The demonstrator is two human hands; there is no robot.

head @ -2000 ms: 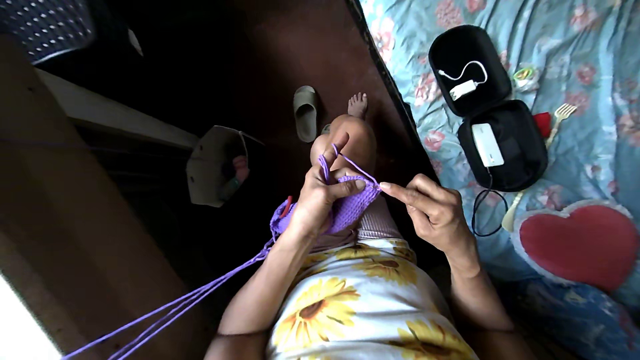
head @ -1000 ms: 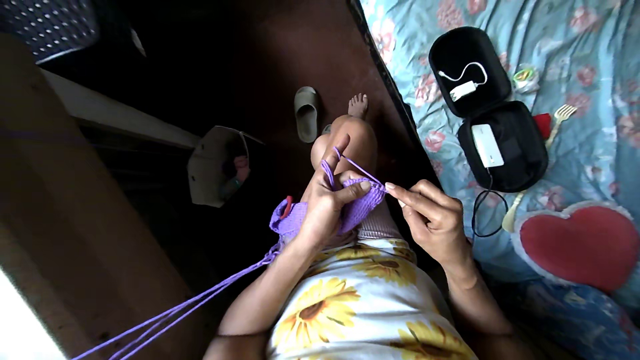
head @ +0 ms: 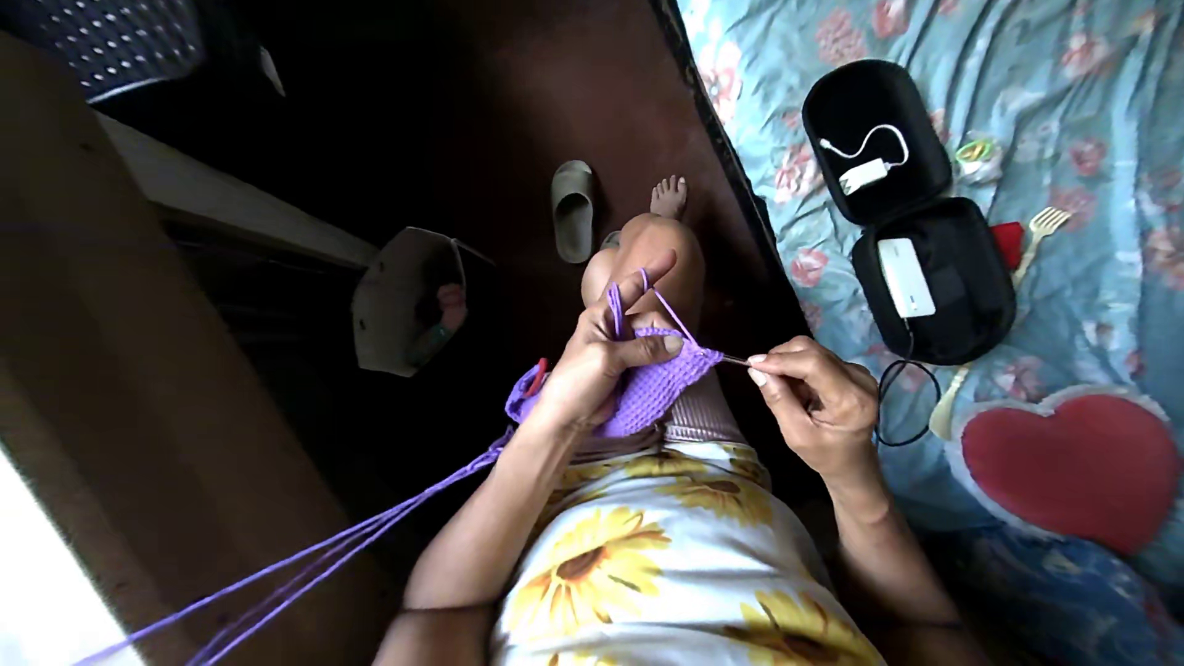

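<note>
My left hand (head: 597,365) pinches a purple crocheted piece (head: 659,390) between thumb and fingers, above my lap. Purple yarn (head: 388,515) loops over the raised index finger and runs down to the piece; more strands trail off to the lower left. A thin crochet hook (head: 735,360) is held in the fingertips of my right hand (head: 819,398), its far end in the stitches at the piece's right edge. Something small and red (head: 540,372), perhaps a stitch marker, shows on the left part of the purple work.
On the bed's floral sheet (head: 1022,55) at right lie an open black case (head: 985,310) with white devices, a wooden fork (head: 1047,224), a black cord and a red heart pillow (head: 1073,462). A slipper (head: 573,213) is on the floor; a bag-like container (head: 393,305) stands left.
My right hand has moved slightly away from the purple piece since a second ago, and more of the hook's shaft shows. My left hand keeps its hold on the work.
</note>
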